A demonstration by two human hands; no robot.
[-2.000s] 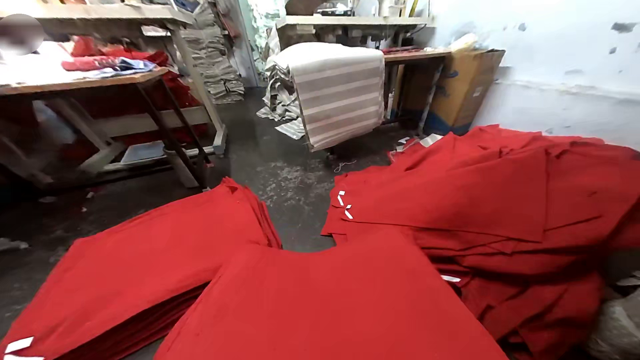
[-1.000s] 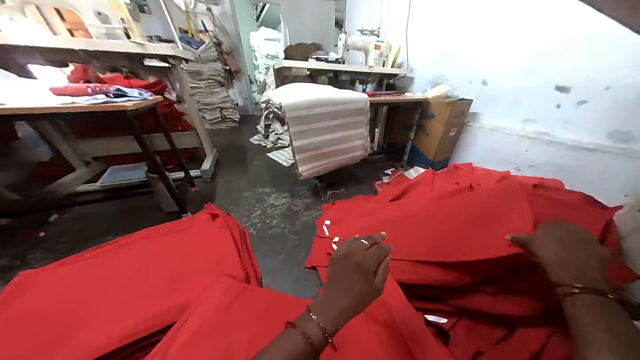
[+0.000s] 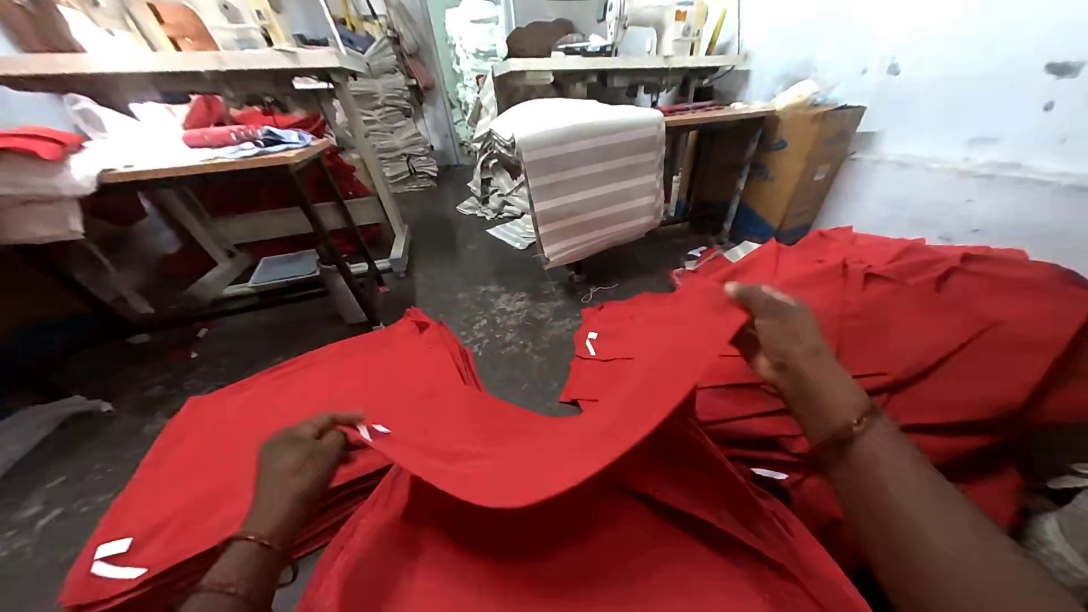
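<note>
A red fabric piece (image 3: pixel 510 450) hangs in a sagging curve between my two hands. My left hand (image 3: pixel 302 463) pinches its left end beside small white tags (image 3: pixel 374 429), above the left stack of red fabric (image 3: pixel 246 408). At the other end, my right hand (image 3: pixel 778 331) grips the fabric between thumb and fingers, over the edge of the large right pile of red fabric (image 3: pixel 918 331). More red cloth (image 3: pixel 527 552) lies below the held piece, close to my body. White tags show on both the left stack and the right pile.
Beyond the dark floor (image 3: pixel 510 314) stands a chair draped with striped cloth (image 3: pixel 595 187). A wooden side table (image 3: pixel 229 166) with fabric is at the left. Behind are a sewing machine (image 3: pixel 654 30) on a table and a cardboard box (image 3: pixel 799 174) near the wall.
Both hands were over the right pile a second ago. My left hand has moved left, and a red piece is now stretched between the hands. Two seconds ago neither hand was in view.
</note>
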